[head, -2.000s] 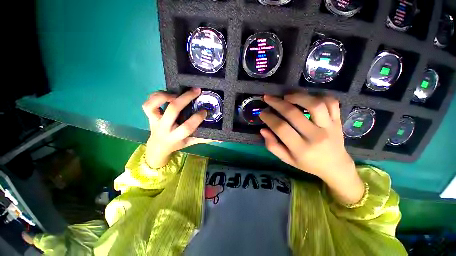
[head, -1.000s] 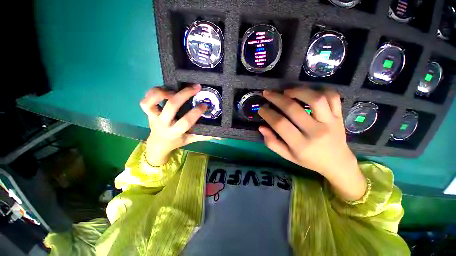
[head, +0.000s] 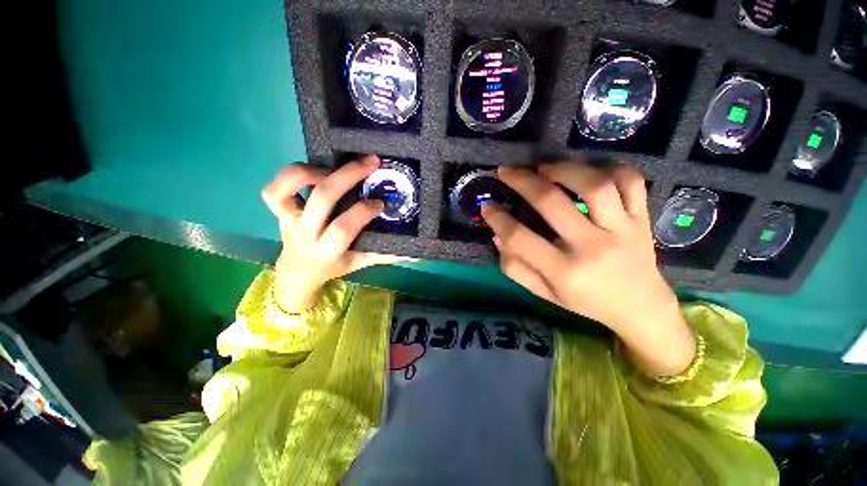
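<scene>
A black foam tray (head: 434, 142) holds round watches in square pockets. My left hand (head: 318, 223) is at the tray's near left corner, fingers apart, with fingertips at the rim and edge of a lit watch (head: 400, 190) in its pocket. My right hand (head: 580, 247) reaches over the near row. One fingertip touches the dark screen of the second watch (head: 466, 197), and another is at its upper rim. The right hand partly hides a third pocket, where a green spot shows. Neither hand lifts a watch.
In the row behind, two watches (head: 383, 78) (head: 493, 85) show lines of text, and others (head: 736, 115) show green or pale blocks. The teal mat (head: 190, 123) lies left of the tray. The bench's near edge (head: 181, 231) curves across the left side.
The tray sits slightly higher and further left in the picture. A right fingertip has moved left onto the second watch's screen. The left hand stays at the first watch.
</scene>
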